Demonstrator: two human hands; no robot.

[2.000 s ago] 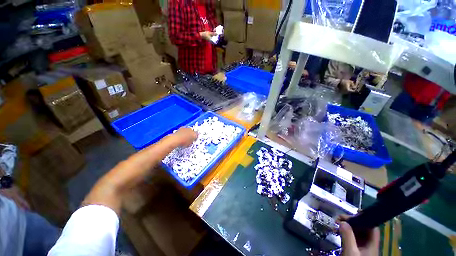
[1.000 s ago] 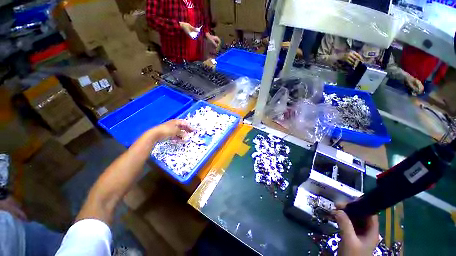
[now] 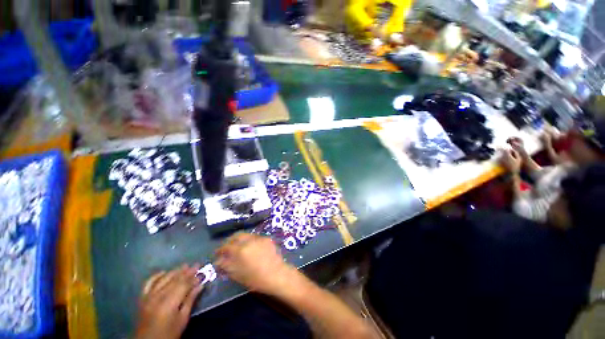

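Note:
A small white plastic housing (image 3: 207,273) is between my two hands, low over the front edge of the green bench. My left hand (image 3: 167,301) grips its left side with the fingertips. My right hand (image 3: 255,261) is curled at its right side; blur hides whether those fingers hold anything. The black electric screwdriver (image 3: 213,112) hangs upright, nose down, over the screw box (image 3: 237,206). A pile of white ring parts (image 3: 302,208) with dark red wires lies right of the box. A pile of white-and-dark assemblies (image 3: 151,189) lies left of it.
A blue tray (image 3: 56,245) of white housings stands at the left bench end. Crumpled clear bags (image 3: 133,99) and a blue bin (image 3: 259,96) are behind. Yellow tape crosses the bench. At right are black parts (image 3: 454,122), a coworker's hands and a dark rounded shape.
The view has swung right. My left hand has left the tray and now holds a housing over the bench. My right hand has let go of the screwdriver, which now hangs upright.

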